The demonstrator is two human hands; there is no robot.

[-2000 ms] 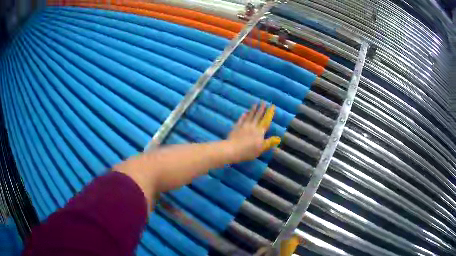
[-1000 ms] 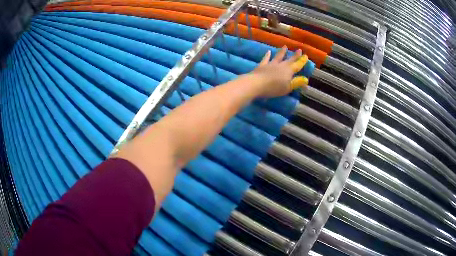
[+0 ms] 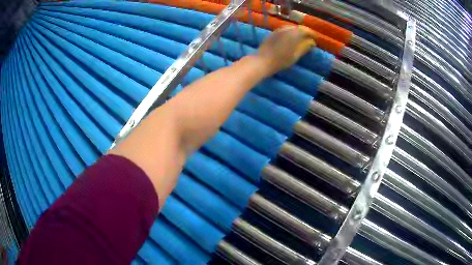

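My left hand [image 3: 286, 47] reaches in from the lower left over the far end of the blue sleeves [image 3: 235, 150], at the orange sleeves [image 3: 327, 37]. It is blurred, with its fingers curled and yellow covers on some fingertips. Whether it holds anything is hidden. A silver wire rack [image 3: 375, 175] spans the bed, one flat dotted bar across the blue sleeves and the other across the bare steel tubes. Thin wires hang below the left bar. My forearm covers part of the rack's near side. My right hand is not in view.
Bare steel tubes [image 3: 310, 181] run out from the blue sleeve ends under the rack's right bar. More shiny tubes [image 3: 437, 171] fill the right side. A small metal part [image 3: 282, 9] sits near the orange sleeves at the top. Dark gaps show between the tubes.
My left hand has moved up and away to the orange sleeves, and its spread fingers have curled. The rack's right bar now appears farther right. The yellow fingertip at the bottom edge has left view.
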